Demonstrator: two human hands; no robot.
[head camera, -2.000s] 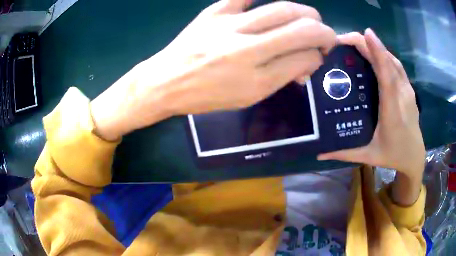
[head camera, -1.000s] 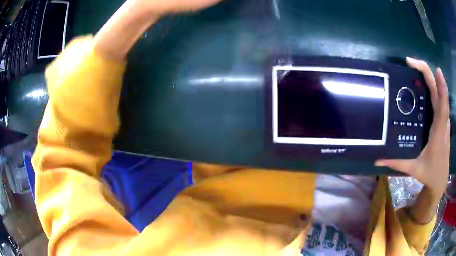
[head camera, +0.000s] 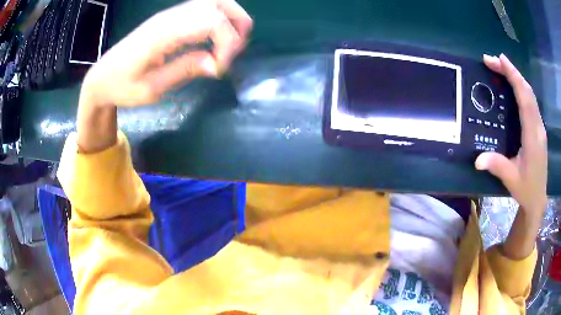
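Observation:
The black video player (head camera: 397, 92) lies on the dark green bench top, its dark screen framed by a bright silver-white outline, round dial and small buttons at its right. My right hand (head camera: 523, 132) grips its right end, fingers on the top edge and thumb at the lower edge. My left hand (head camera: 178, 52) is raised over the bench at upper left, away from the player, its fingers curled and slightly blurred. I cannot tell whether it holds something thin. A pale glare shows on the bench beside it.
A row of black units (head camera: 55, 46) stands at the upper left, the nearest with a white-outlined screen. A blue crate (head camera: 197, 215) is below the bench edge by my lap. A thin pale strip (head camera: 504, 18) lies at the upper right. Crinkled clear plastic (head camera: 495, 215) shows at lower right.
My left hand has gone from over the screen, out past the top edge, and back into view at upper left. The player has shifted right with my right hand still on it.

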